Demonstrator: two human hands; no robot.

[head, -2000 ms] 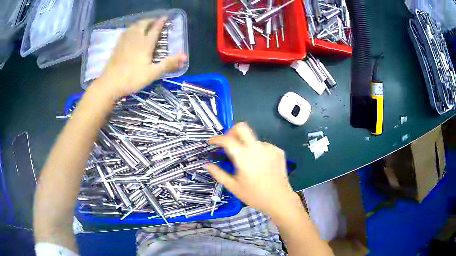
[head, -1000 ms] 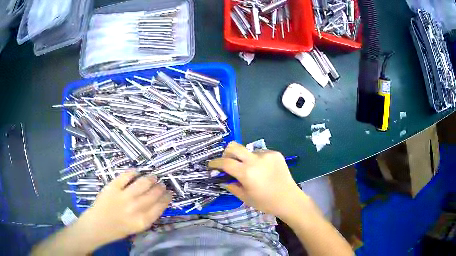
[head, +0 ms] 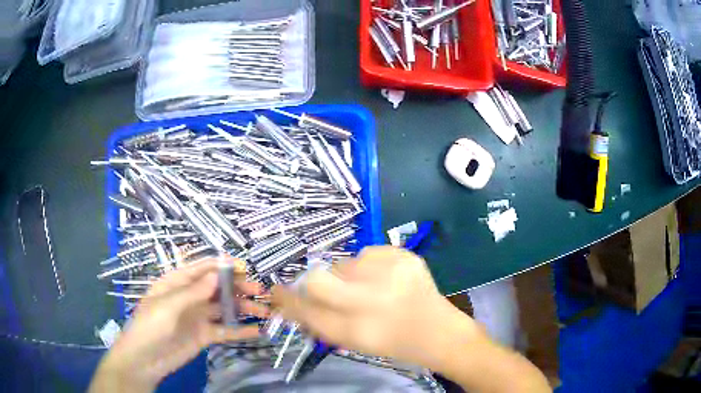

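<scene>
Many loose silver metal shafts [head: 238, 184] lie heaped in a blue tray [head: 370, 169]. My left hand [head: 184, 307] is over the tray's near left part, with a metal shaft [head: 227, 288] upright between thumb and fingers. My right hand [head: 357, 303] is beside it over the near right part, blurred. Several thin rods and a dark, slim object stick out below its fingers; its exact grip is hard to tell. A clear plastic box [head: 303, 96] behind the tray holds a row of shafts on a white sheet.
Red bins [head: 430, 79] with loose parts stand at the back. A white rounded device [head: 469, 163], paper scraps [head: 502, 220] and a black-and-yellow tool end [head: 597, 173] lie right. Stacked clear boxes [head: 92, 46] are back left. A carton [head: 653, 253] is below the edge.
My left hand has risen from the heap with a shaft. My right hand has moved left, close to it, with rods below its fingers. The view has shifted slightly.
</scene>
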